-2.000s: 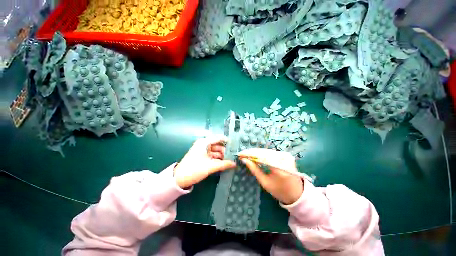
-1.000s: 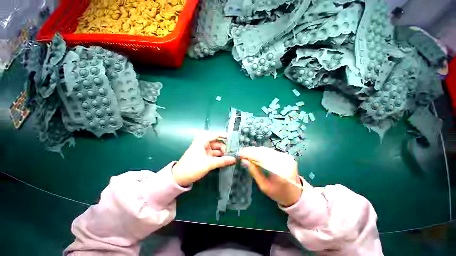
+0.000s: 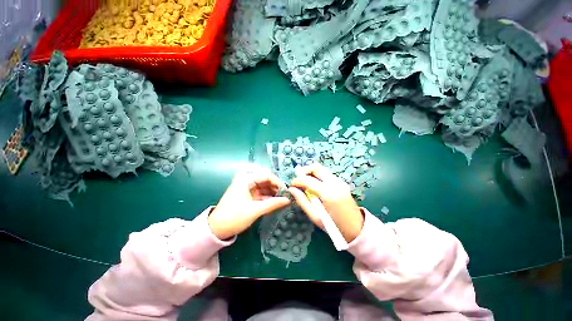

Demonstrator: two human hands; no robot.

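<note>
A grey-green studded rubber sheet lies upright in the view at the centre, its middle hidden by both hands. My left hand pinches the sheet's middle between thumb and fingers. My right hand holds a slim hand tool, pale with yellow-orange near the fingers. Its tip is hidden at the fingertips, which meet the left thumb at the sheet. Small grey-green rubber pieces lie in a low pile just right of the sheet's upper part.
A red plastic basket of yellow parts stands far left. A smaller sheet pile lies left, a large sheet pile far centre to right. A perforated plate is at the left edge, a second red basket at the right edge.
The whole view has shifted slightly. The sheet's studs now show above and below my hands, with less of the pale side strip. The tool in my right hand now points its rear end towards me.
</note>
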